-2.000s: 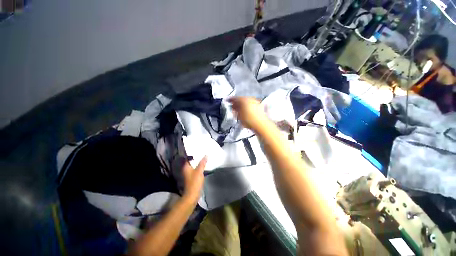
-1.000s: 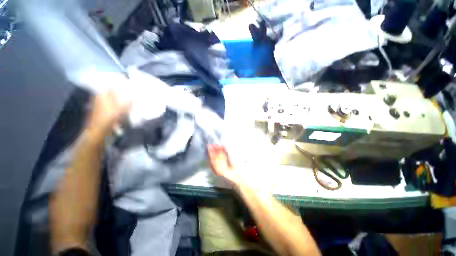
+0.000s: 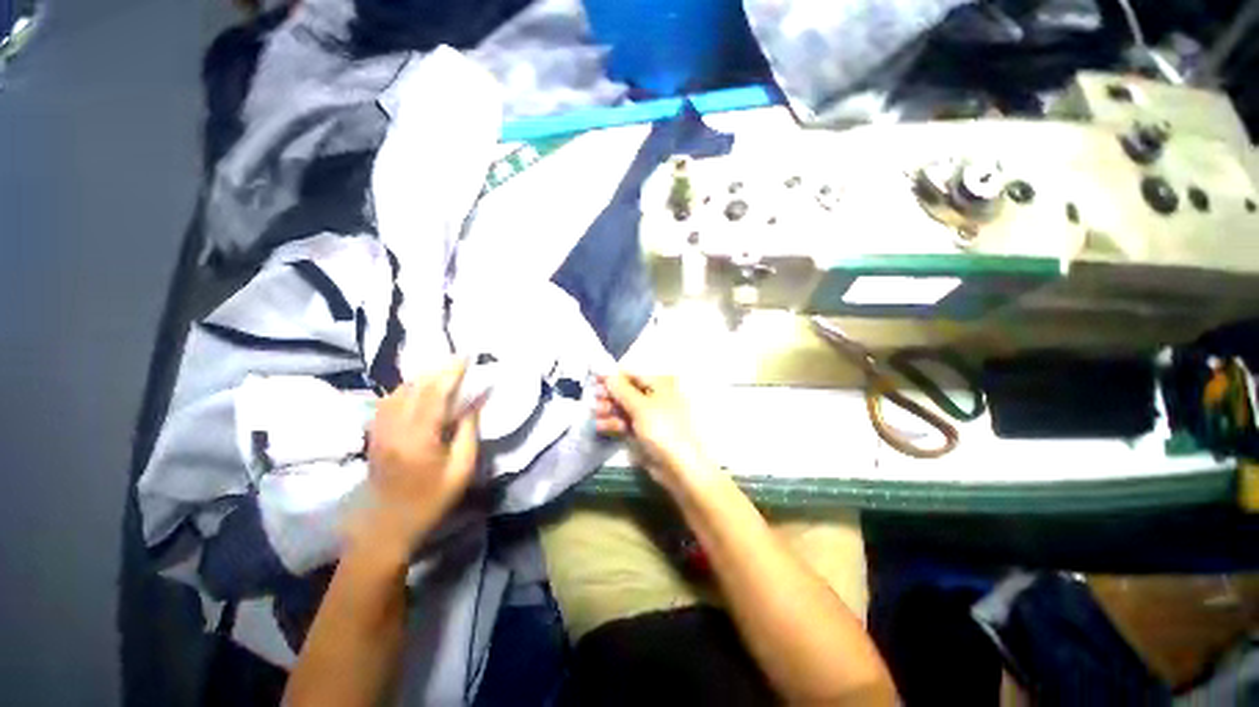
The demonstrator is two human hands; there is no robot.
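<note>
A light grey-blue garment with dark narrow strips (image 3: pixel 307 414) lies heaped on the left end of the table and over its front edge. My left hand (image 3: pixel 425 435) lies on the pale cloth, fingers bent into its folds. My right hand (image 3: pixel 632 412) pinches the right edge of the cloth, left of the machine. A navy panel (image 3: pixel 608 269) lies behind my right hand, beside the needle end. The sewing machine head (image 3: pixel 953 194) is cream with a green band. No cloth can be made out under the needle, where the light is glaring.
Scissors (image 3: pixel 904 408) lie under the machine arm, with a black pad (image 3: pixel 1074 396) to their right. A dark and yellow bundle (image 3: pixel 1226 401) is at the far right. More pale cloth (image 3: pixel 856 55) lies beyond the blue far edge (image 3: pixel 635 113). Brown cardboard (image 3: pixel 1174 628) is at lower right.
The view has swung right and down towards the machine. The pale cloth, lifted and blurred a second ago, is now lower and gathered in front of me. My hands are closer together.
</note>
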